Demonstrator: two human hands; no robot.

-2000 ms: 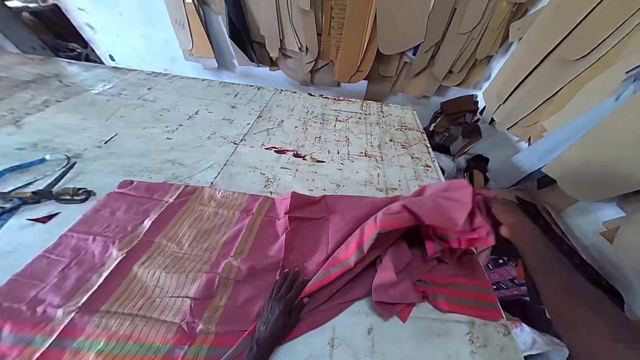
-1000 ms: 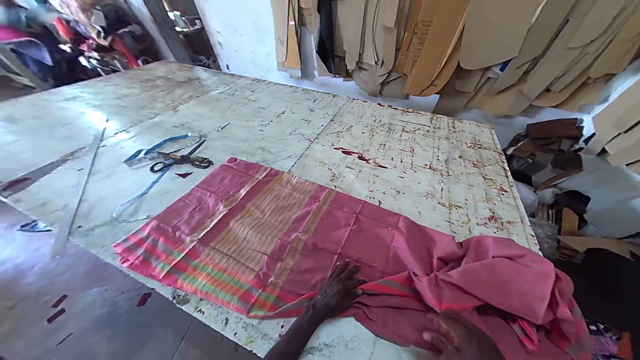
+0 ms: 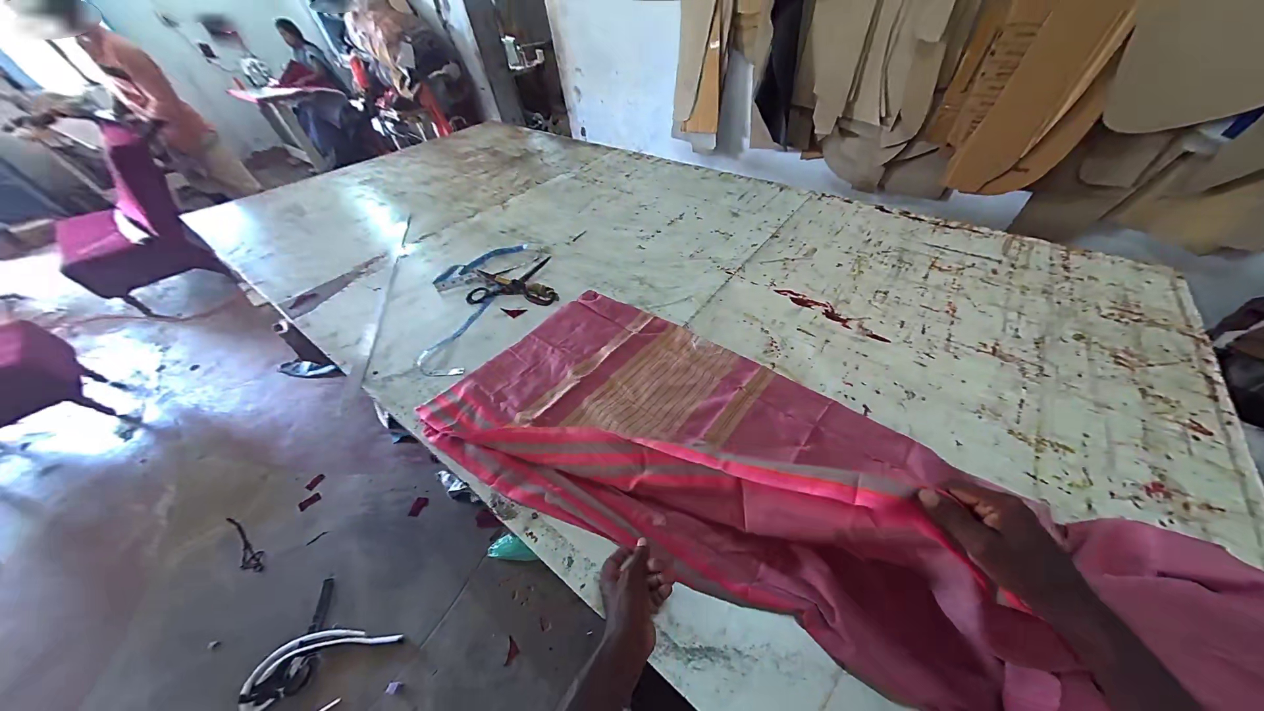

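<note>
A pink cloth with gold bands and a red, green-grey striped border (image 3: 681, 395) lies across the worn table (image 3: 987, 375), its right part bunched. My left hand (image 3: 632, 588) pinches the lower border at the table's near edge. Farther right, my right hand (image 3: 987, 523) grips a raised fold of the same border, so the layers stand apart between the hands. Beyond the cloth's far left corner lie scissors (image 3: 512, 286) with dark handles and a blue-and-white measuring tape (image 3: 464, 326). A small red scrap (image 3: 513, 312) is beside them.
A long clear ruler (image 3: 387, 296) lies across the table's left part. Cardboard patterns (image 3: 1037, 89) hang on the wall behind. Maroon upholstered chairs (image 3: 138, 237) and a person in an orange top (image 3: 163, 99) are at the left. Scraps and a white-and-black curved item (image 3: 306, 652) lie on the floor.
The cloth's near border, flat one second ago, is now lifted and parted into folds. Both hands have taken hold of it; the left lay flat on the cloth before. The view has swung left.
</note>
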